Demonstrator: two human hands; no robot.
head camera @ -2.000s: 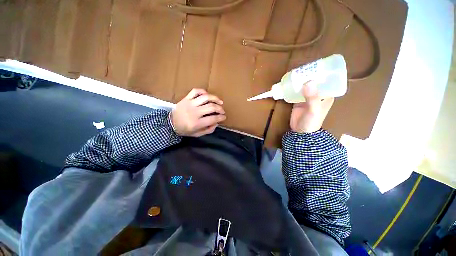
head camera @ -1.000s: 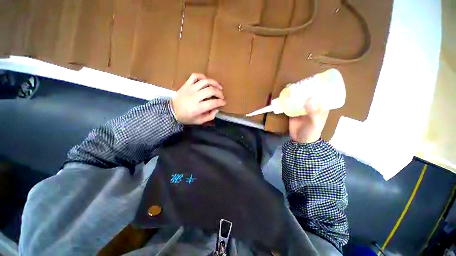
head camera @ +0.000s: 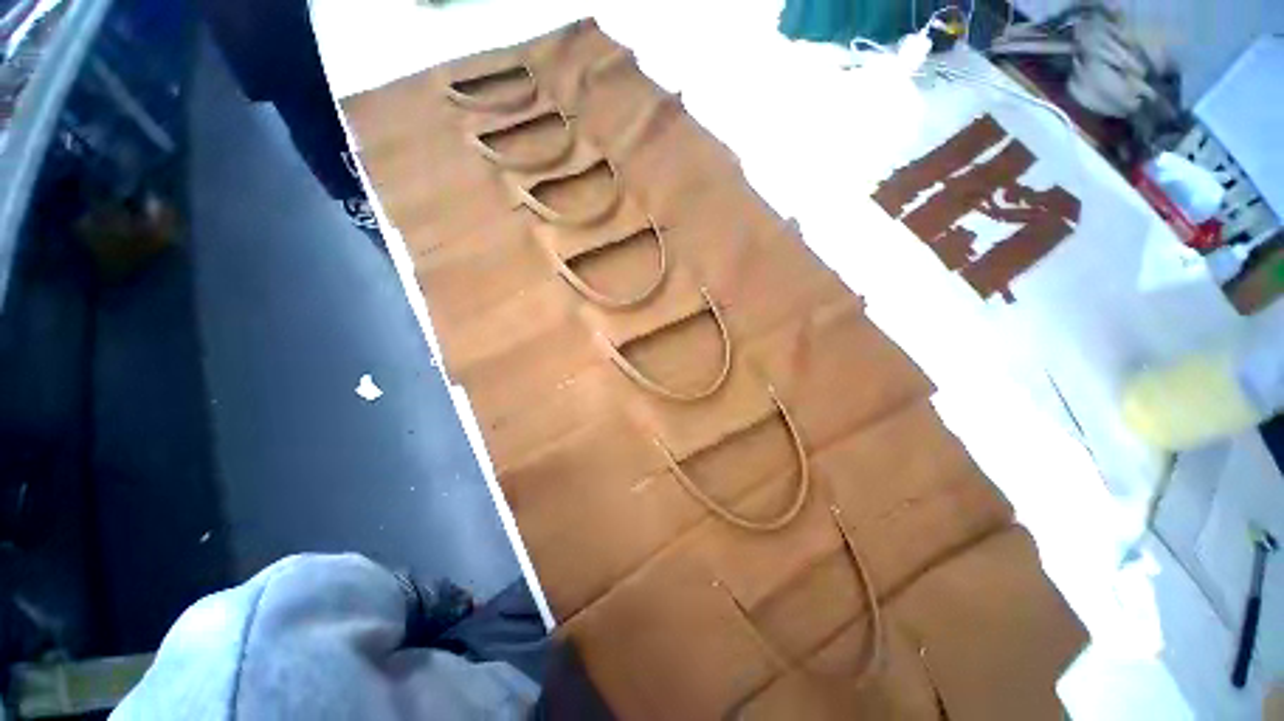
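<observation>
Brown bag panels [head camera: 789,338] lie overlapped in a long row on the white table covering [head camera: 845,183], running from the bottom right up to the top. Each shows a thin D-shaped bag handle [head camera: 768,527] lying on it. Short light stitch lines show near some handle ends. The nearest panels are cut off by the bottom edge. Neither of my hands is in view. The squeeze bottle cannot be made out.
Dark brown cut pieces [head camera: 986,211] lie on the white surface beyond the row. A blurred pale yellow object [head camera: 1194,402] and a slim black stick [head camera: 1252,609] are at the right. The dark floor [head camera: 324,324] is at left. A dark-clothed person [head camera: 275,49] shows at top left.
The view has swung along the table, showing the whole panel row. Both hands and the bottle held in my right hand have left the picture.
</observation>
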